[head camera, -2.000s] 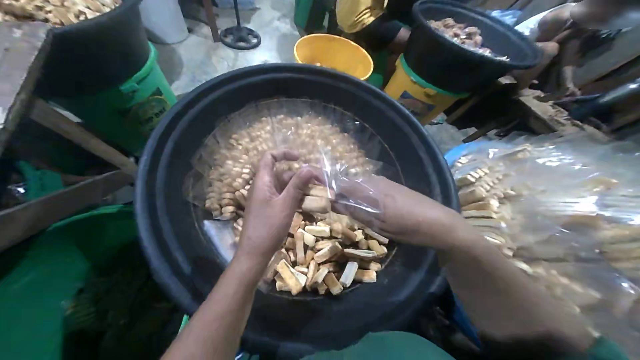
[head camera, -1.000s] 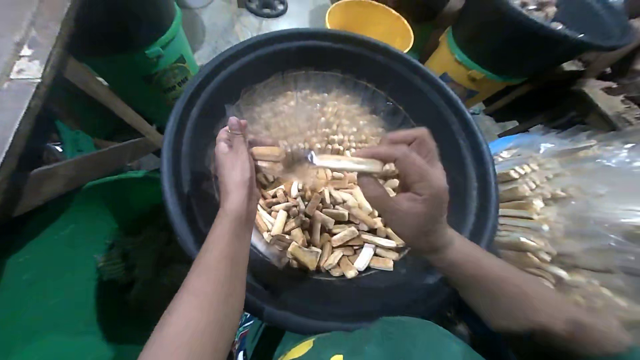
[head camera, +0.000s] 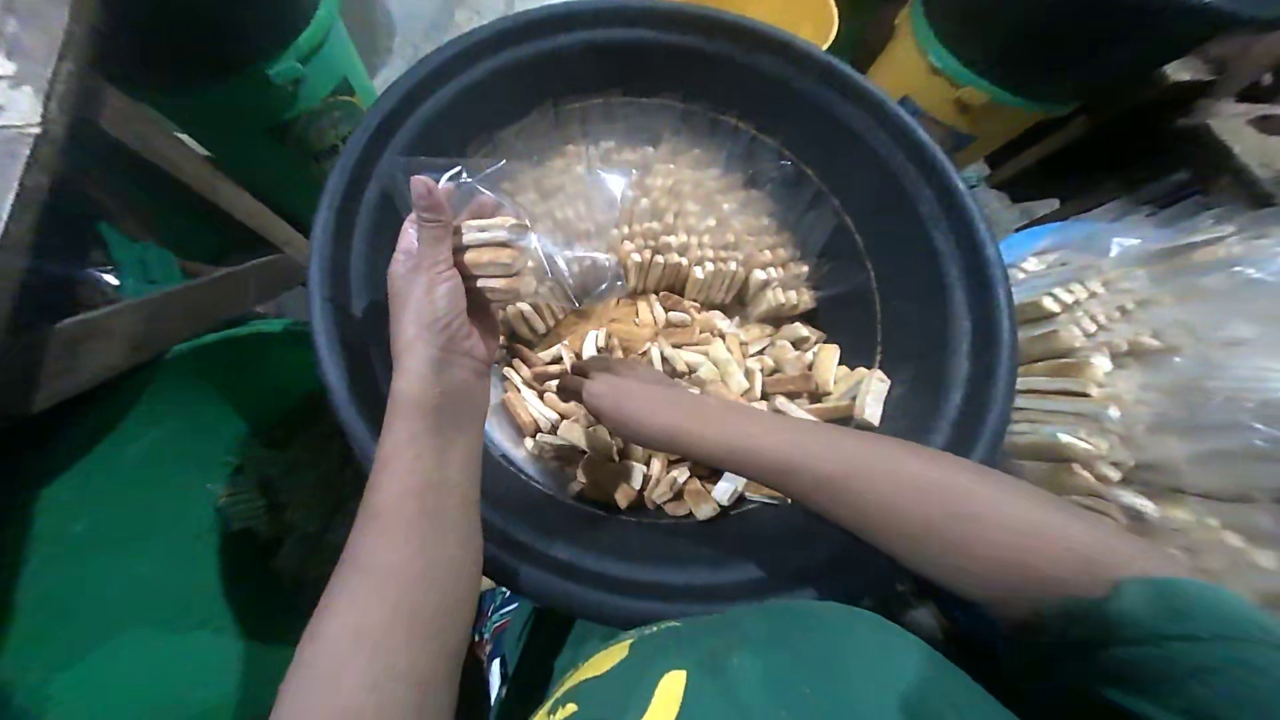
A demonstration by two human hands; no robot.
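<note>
My left hand holds a clear plastic bag with several pale brown sticks, which look like bread or biscuit, stacked inside. My right hand reaches down into a heap of loose sticks in a large black tub; its fingertips are partly hidden among them, and whether they pinch one cannot be seen. Behind the heap, filled clear bags with sticks in neat rows lie against the tub's far side.
More filled plastic bags lie right of the tub. A green tub stands at lower left, beside wooden slats. Green and yellow buckets and a yellow basin stand beyond the rim.
My right hand has gone from above the heap, where it held a stick, down into the loose sticks. My left hand stays at the tub's left side with the bag. The view has moved closer.
</note>
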